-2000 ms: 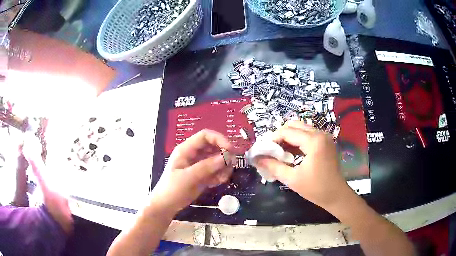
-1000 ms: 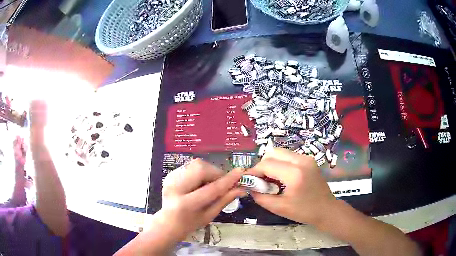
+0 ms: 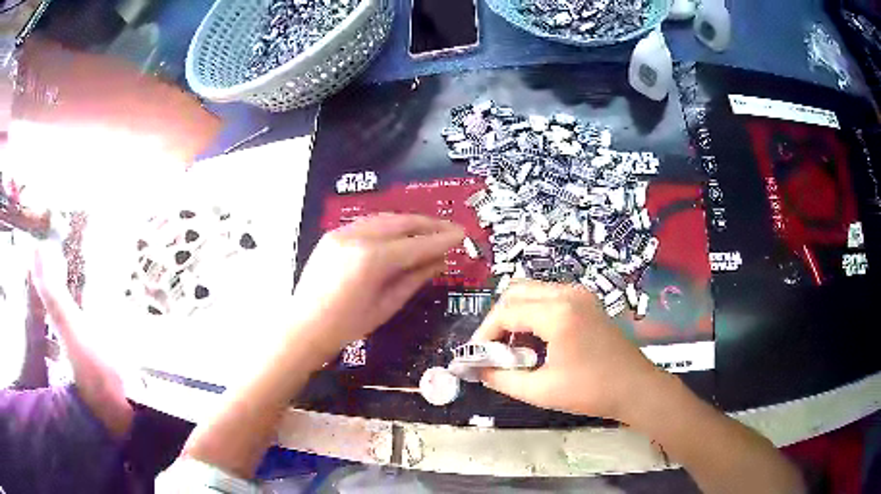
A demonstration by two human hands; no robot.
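My right hand [image 3: 570, 352] is closed around a white shell [image 3: 497, 356] above the front of the printed sheet. A black-and-white striped piece [image 3: 471, 353] shows on the shell's left part. My left hand [image 3: 372, 270] is above the sheet, left of the pile, with its fingers stretched towards a loose striped piece [image 3: 470, 247]. I see nothing held in it. The pile of striped pieces [image 3: 555, 203] lies in the middle. The round white cap [image 3: 440, 386] is just below the shell, with a thin applicator stick [image 3: 389, 388] at its left.
A perforated basket [image 3: 290, 92], a smartphone [image 3: 443, 26], a light blue bowl [image 3: 580, 37] and white bottles [image 3: 651, 66] stand at the back. Shells with black patches [image 3: 179, 256] lie on the bright white sheet at left. Another person's arm [image 3: 87, 357] is at the left.
My left hand has let go of the shell and moved up and left, away from my right hand. My right hand still holds the shell. The neighbour's arm has moved lower.
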